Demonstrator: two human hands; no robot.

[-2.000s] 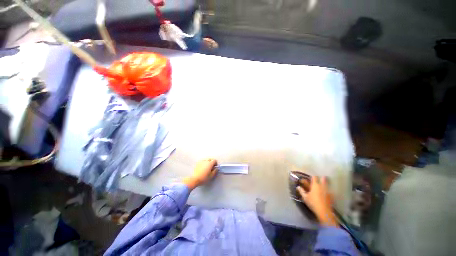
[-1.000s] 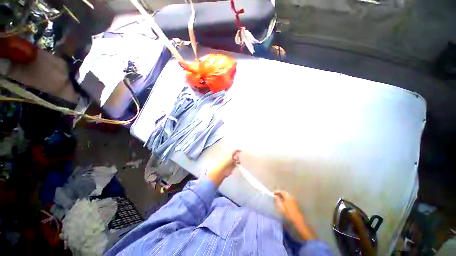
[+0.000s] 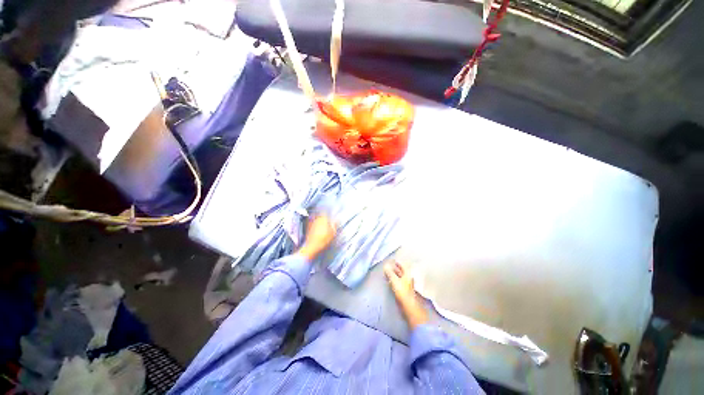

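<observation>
A bundle of pale blue-grey fabric strips (image 3: pixel 367 227) lies fanned out on the left part of the white ironing table (image 3: pixel 540 208). My left hand (image 3: pixel 319 233) rests on the bundle near its middle; whether its fingers grip a strip is unclear. My right hand (image 3: pixel 400 279) is at the bundle's lower right edge, at one end of a long pale strip (image 3: pixel 486 330) that runs right along the near side. Whether the fingers hold that strip is blurred. The steam iron (image 3: pixel 598 361) stands at the lower right, untouched.
A knotted orange plastic bag (image 3: pixel 367 126) sits behind the bundle. Pale ties hang down at the bag. A red cord (image 3: pixel 486 38) hangs at the back. A cloth-covered surface (image 3: pixel 143 85) with papers is at the left. Cloth scraps (image 3: pixel 96 308) lie on the floor.
The view has turned left. My right hand has let go of the iron and moved left. My left hand has moved onto the bundle. The pale strip, earlier stretched between both hands, now lies on the table.
</observation>
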